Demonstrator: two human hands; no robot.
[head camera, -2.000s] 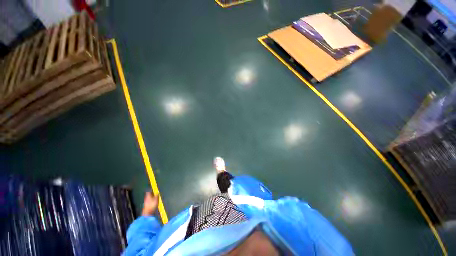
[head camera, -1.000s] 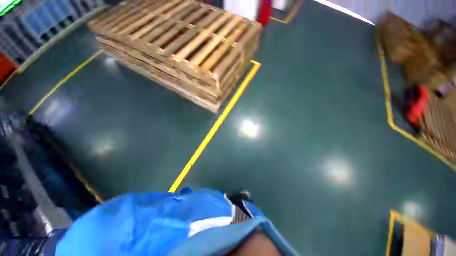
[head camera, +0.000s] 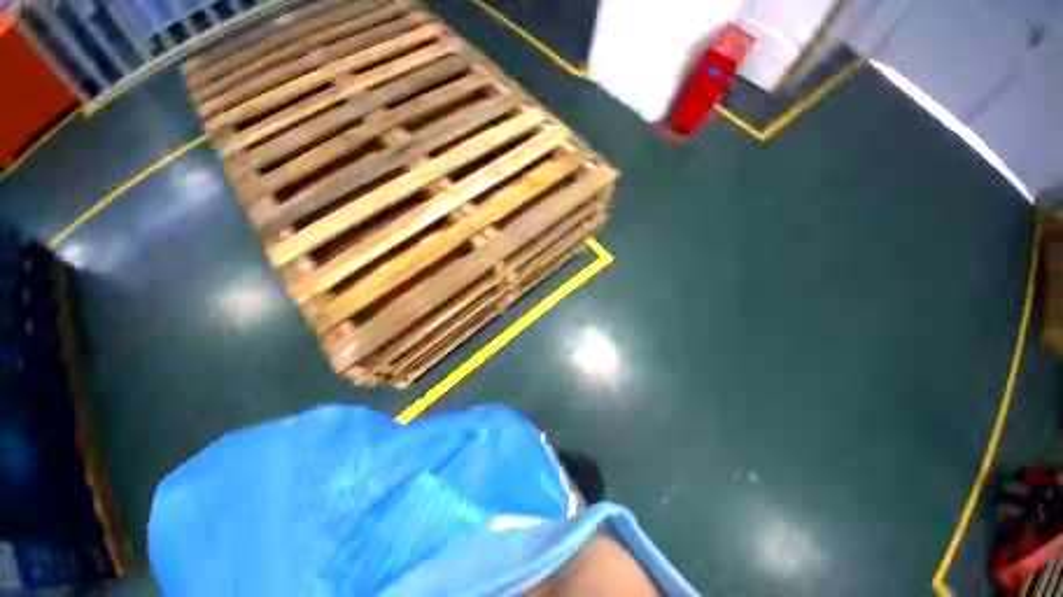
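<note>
Neither of my hands shows in the head view; only my blue smock (head camera: 350, 501) and a dark bit of one foot (head camera: 579, 476) are at the bottom. A stack of pale wooden pallets (head camera: 408, 175) lies flat on the floor just in front of me, left of centre. Its top slats face up. A yellow floor line (head camera: 507, 335) runs along its near right side and turns a corner there.
A dark-blue wrapped load (head camera: 41, 432) stands at the left edge. A red object (head camera: 709, 82) stands by white cabinets (head camera: 653, 53) at the top. White railings (head camera: 152, 35) and an orange object (head camera: 29, 88) are top left. Blurred red and dark items (head camera: 1032, 536) are bottom right.
The pallet stack has come closer and lower in view. The red object and white cabinets show more fully. My left hand, seen two seconds ago, is out of view.
</note>
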